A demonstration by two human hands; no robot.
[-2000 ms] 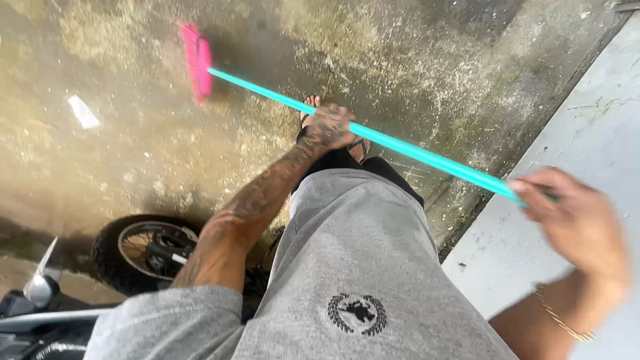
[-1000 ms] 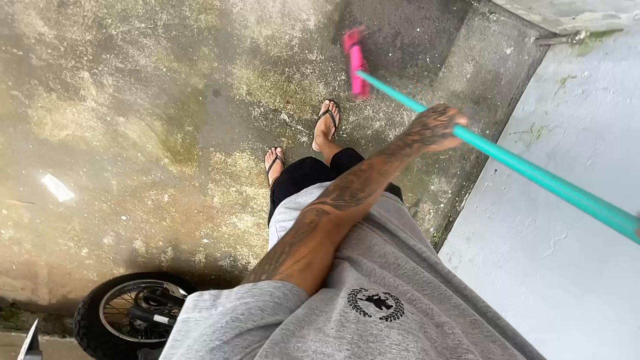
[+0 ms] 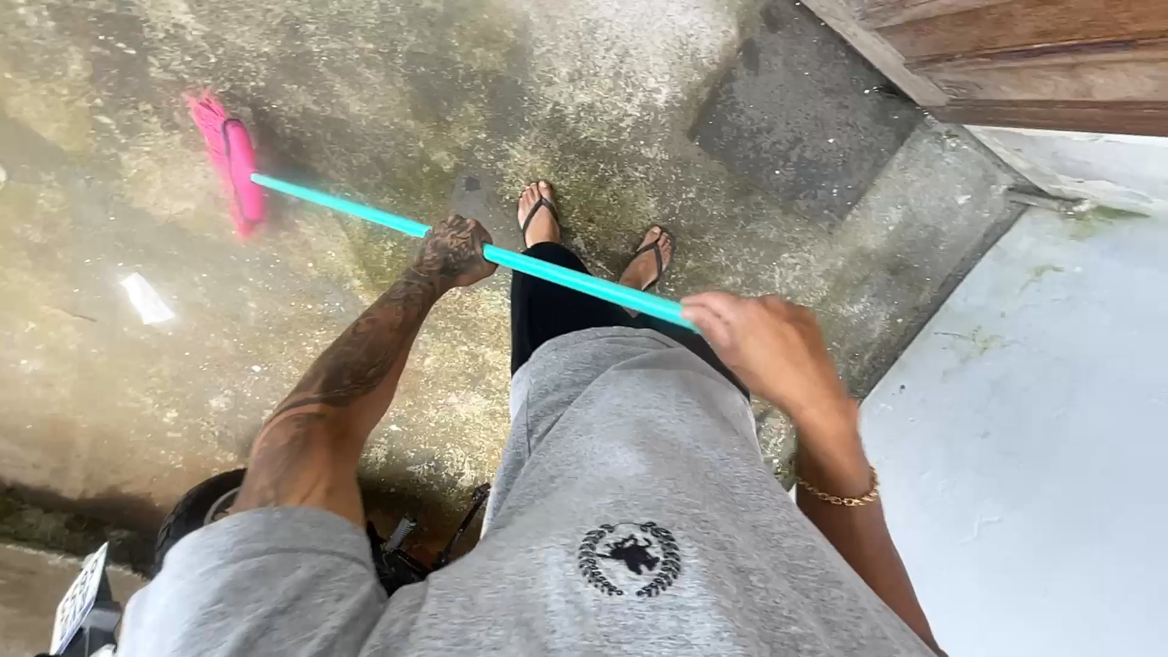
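A broom with a turquoise handle (image 3: 584, 281) and a pink bristled head (image 3: 239, 173) slants across the view, its head over the concrete floor at the upper left. Around the middle of the handle my left hand (image 3: 456, 250) is closed, its forearm tattooed. My right hand (image 3: 762, 342), with a gold bracelet at the wrist, grips the handle's upper end near my waist; that end is hidden by the fingers. The broom head is slightly blurred, and I cannot tell whether its bristles touch the floor.
My feet in flip-flops (image 3: 540, 214) stand on the stained concrete floor (image 3: 584, 109). A white scrap (image 3: 146, 299) lies at the left. Partly hidden behind my left arm is a motorcycle wheel (image 3: 196, 511). A pale wall (image 3: 1031, 438) stands at the right, a wooden door (image 3: 1049, 55) at the upper right.
Since one second ago, the broom head and my left hand have swung to the left. My right hand, out of view then apart from a sliver at the edge, now shows on the handle.
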